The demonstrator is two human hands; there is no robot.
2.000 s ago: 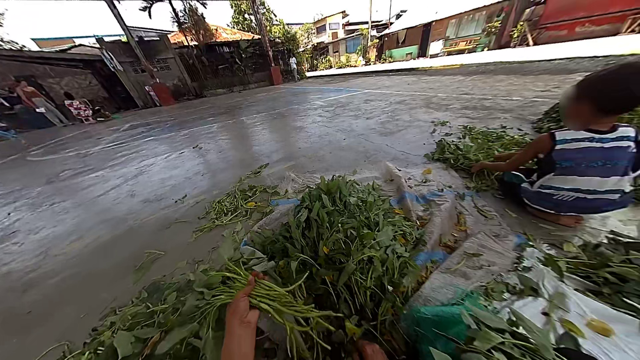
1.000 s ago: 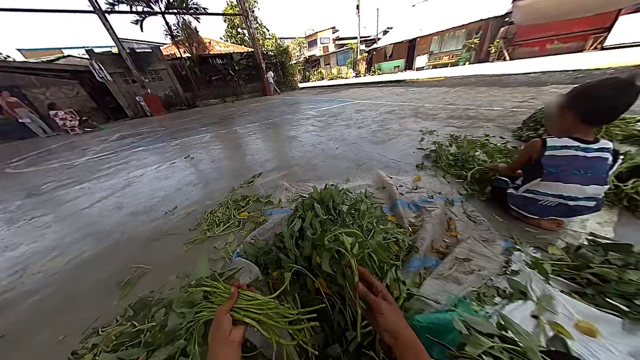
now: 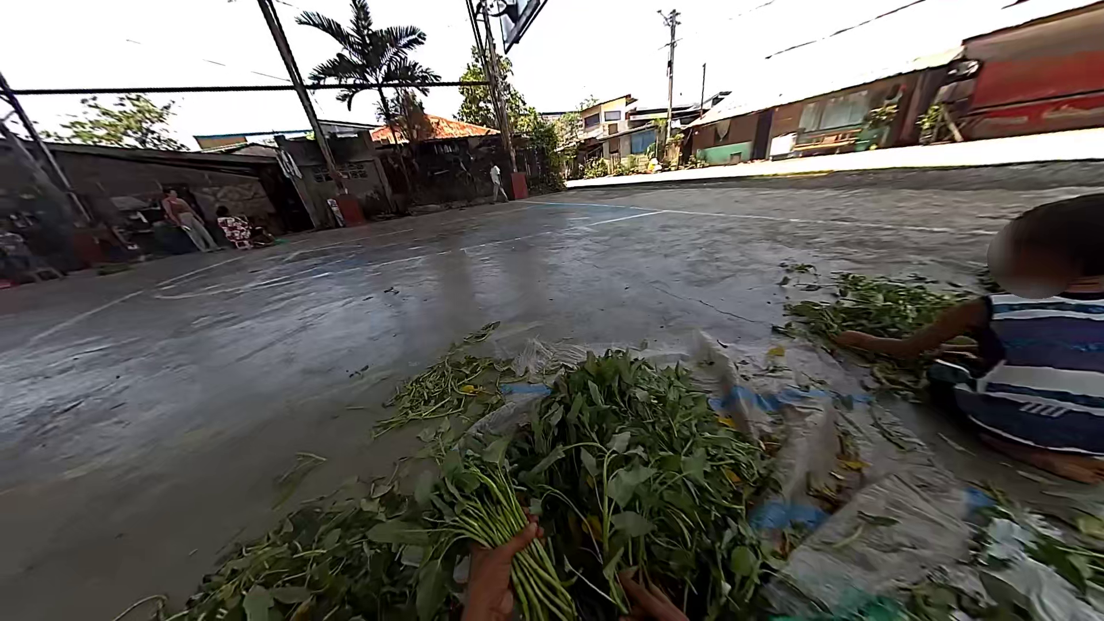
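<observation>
My left hand (image 3: 496,576), low in the middle of the head view, is closed round a bunch of leafy green stems (image 3: 516,539), their bare ends pointing down and right. Just right of it, my right hand (image 3: 645,597) reaches into the lower edge of a big heap of leafy greens (image 3: 638,448); its fingertips are partly covered by leaves, and whether it grips a stem cannot be made out. The heap lies on a translucent plastic sheet with blue stripes (image 3: 806,466). More leafy stems (image 3: 319,552) lie at the lower left.
At the right a person (image 3: 1035,354) in a striped sleeveless shirt sits on the ground, one arm reaching to another pile of greens (image 3: 880,306). Loose stems (image 3: 444,384) lie beyond the heap on the concrete court (image 3: 345,345). People (image 3: 185,220) and low buildings are far back.
My right hand, raised beside the heap with a stem one second ago, is now lower and closer to my left hand. My left hand has kept hold of the bunch throughout.
</observation>
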